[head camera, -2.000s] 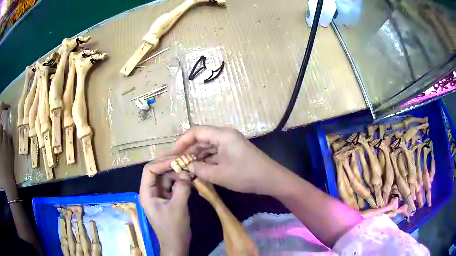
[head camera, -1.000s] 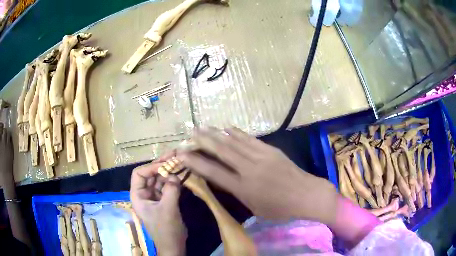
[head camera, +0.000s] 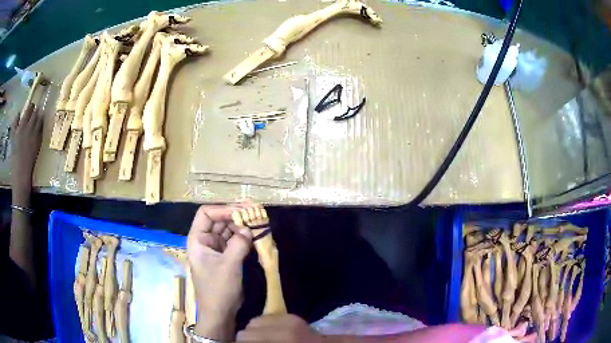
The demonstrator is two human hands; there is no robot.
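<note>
A tan figure leg (head camera: 269,271) is held upright below the bench edge, toes up. My left hand (head camera: 221,258) grips its toed foot end from the left with thumb and fingers. A dark strap (head camera: 260,231) lies around the foot just below the toes. My right hand (head camera: 278,332) is closed around the lower part of the leg near the picture's bottom edge. The leg's other end is hidden. Two loose black straps (head camera: 329,98) lie on the bench.
Finished legs (head camera: 155,107) lie at left on the bench. A single leg (head camera: 295,33) lies at the top. A work pad (head camera: 218,157) holds thin sticks. A black cable (head camera: 469,124) crosses at right. Blue trays (head camera: 60,281) with legs stand at both sides. Another person's hand (head camera: 27,141) is far left.
My right hand has moved from the foot down to the lower leg. The leg is now more upright, with the dark strap visible. The camera view has shifted, so the bench items appear further right.
</note>
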